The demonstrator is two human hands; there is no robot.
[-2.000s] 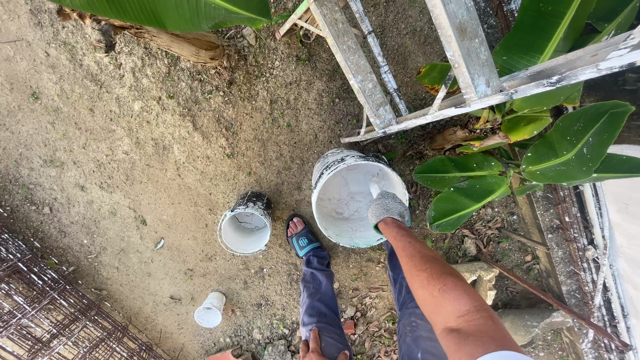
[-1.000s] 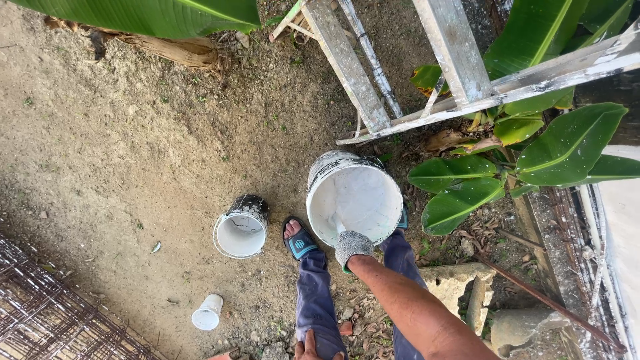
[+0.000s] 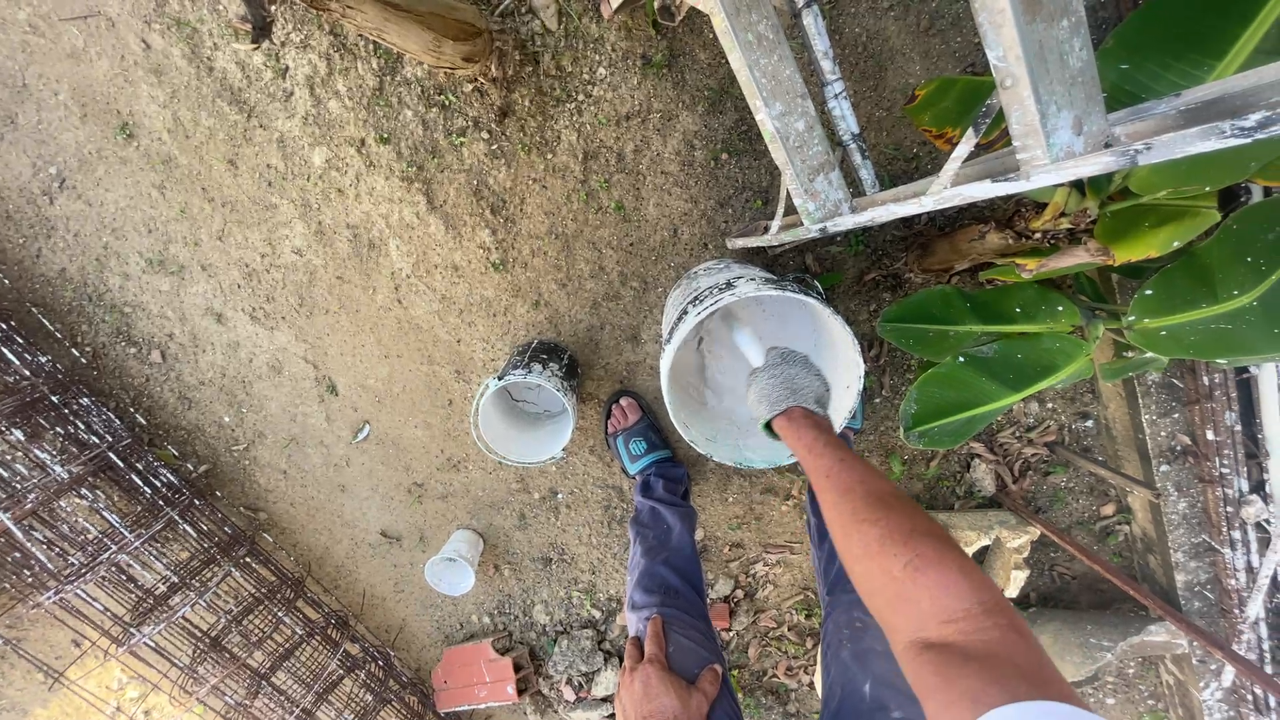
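Note:
My right hand (image 3: 788, 385), in a grey knitted glove, is inside the mouth of a large paint-stained bucket (image 3: 690, 300). It grips a white stick-like tool (image 3: 746, 343) whose far end is down in the bucket, where whitish material coats the inside. My bare left hand (image 3: 665, 680) rests on my left trouser leg near the knee, fingers spread, holding nothing. A smaller black bucket (image 3: 552, 365) with a white-coated inside stands left of my sandalled foot (image 3: 636, 435). Below it to the left is a white plastic cup (image 3: 455, 562).
A paint-spattered ladder (image 3: 790, 130) lies over the ground at the upper right, beside broad-leaved plants (image 3: 1000, 385). Rusty wire mesh (image 3: 150, 520) fills the lower left. Broken red tile (image 3: 474, 675) and stones are near my left leg; a rusty rod (image 3: 1130, 585) slants at the right.
My gloved right hand has moved about inside the large bucket with the white tool. My left hand has stayed on my leg.

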